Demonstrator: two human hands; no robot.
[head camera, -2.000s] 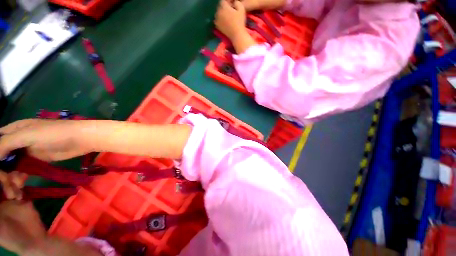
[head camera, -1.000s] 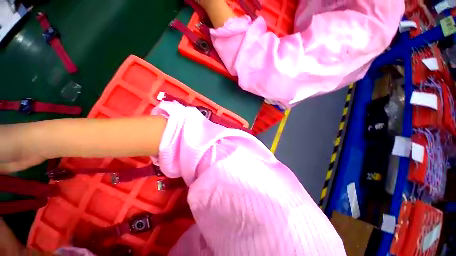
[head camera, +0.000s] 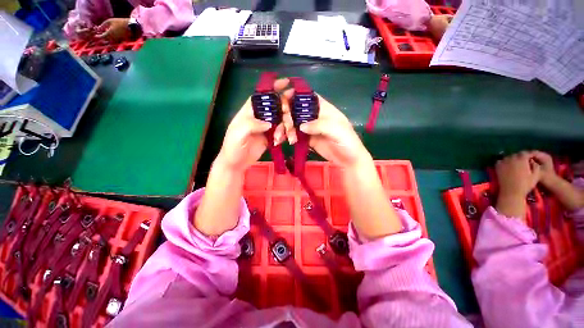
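My left hand (head camera: 246, 138) holds a smartwatch (head camera: 266, 107) upright, its screen facing me and lit with white text lines, my thumb on the screen's lower part. My right hand (head camera: 330, 131) holds a second smartwatch (head camera: 305, 107) beside it, also lit with lines, thumb at its lower edge. Maroon straps hang below both cases. The red compartment tray (head camera: 400, 180) lies below my hands. Several watches lie on it, among them one with its round sensor up (head camera: 280, 250) and another near my right forearm (head camera: 339, 243).
A tray crowded with watches (head camera: 154, 221) is at left, below a green board (head camera: 154, 115). A watch (head camera: 379, 96) lies on the mat. A calculator (head camera: 258, 34), a clipboard with a pen (head camera: 330, 41) and printed sheets (head camera: 499, 38) are at the back. A coworker's hands (head camera: 520, 173) are at right.
The view has swung from the right side to the front. Both my hands now show in the middle with two lit watches; earlier they were at the left edge, partly cut off.
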